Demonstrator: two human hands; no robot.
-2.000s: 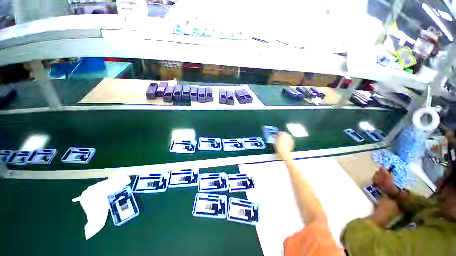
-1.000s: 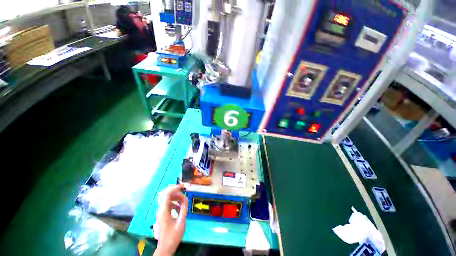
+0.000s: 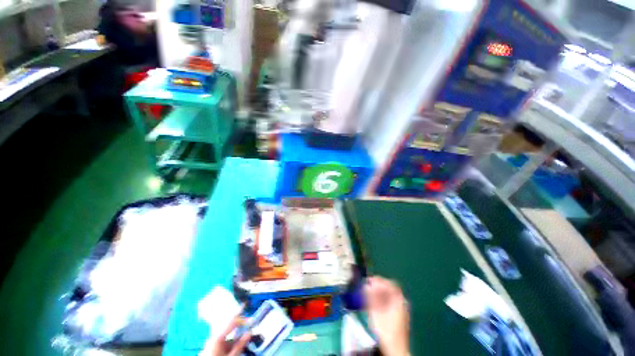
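Observation:
My left hand [image 3: 233,338] holds a rounded panel [image 3: 270,328] with a pale edge and dark pattern, at the press's front left corner. A small white piece [image 3: 219,310] shows beside that hand; what it is, I cannot tell. My right hand [image 3: 387,307] is blurred, just right of the press front, near a dark flat object [image 3: 354,288]; its grip is unclear. Another panel [image 3: 270,235] stands upright in the orange-brown fixture [image 3: 271,270] on the left of the press base plate [image 3: 317,240].
The blue press head [image 3: 326,178] marked 6 is behind the bed, with the control panel [image 3: 463,104] at right. A bench [image 3: 411,243], white cloth [image 3: 473,295] and conveyor [image 3: 557,306] with panels lie right. A box of clear film [image 3: 139,264] sits on the floor left.
The view has shifted. My left hand, at the press front without a panel a second ago, now holds one. My right hand has come into view at the right of the press.

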